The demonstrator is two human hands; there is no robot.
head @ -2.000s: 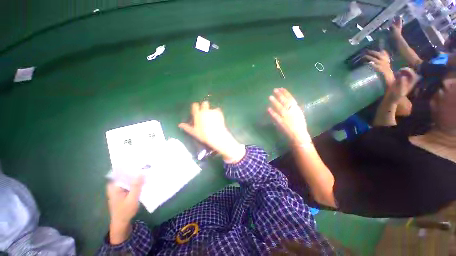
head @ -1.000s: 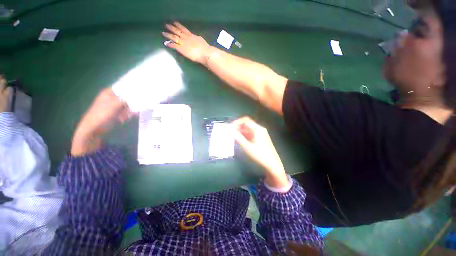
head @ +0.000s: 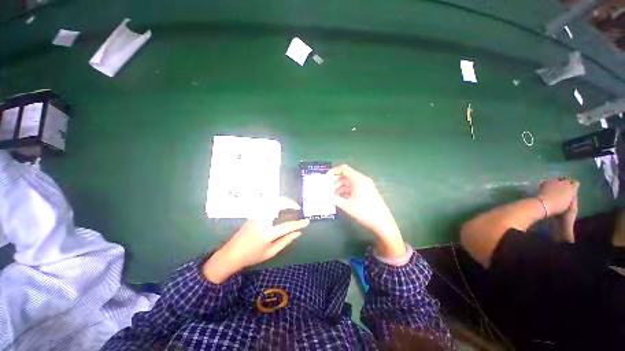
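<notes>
A small black product box (head: 319, 165) lies flat on the green worktop in front of me, with a white sticker (head: 318, 194) covering most of its top face. My right hand (head: 358, 199) is at the box's right edge, its fingertips on the sticker's upper right part; whether they grip it is unclear. My left hand (head: 264, 236) is at the box's lower left, fingers apart and holding nothing visible. A stack of label sheets (head: 244, 177) lies flat to the left of the box, its lower right corner behind my left hand.
A bent white sheet (head: 120, 48) and small paper pieces (head: 299, 51) lie on the far surface. Black boxes with white labels (head: 42, 122) stand at left by a neighbour's sleeve. A yellow tool (head: 470, 120) and pale ring (head: 528, 138) lie at right, near another person's arms.
My left hand has let go of the white sheet, which now lies far left, and has come to the box. The neighbour's arm has withdrawn to the right. My right hand remains at the box.
</notes>
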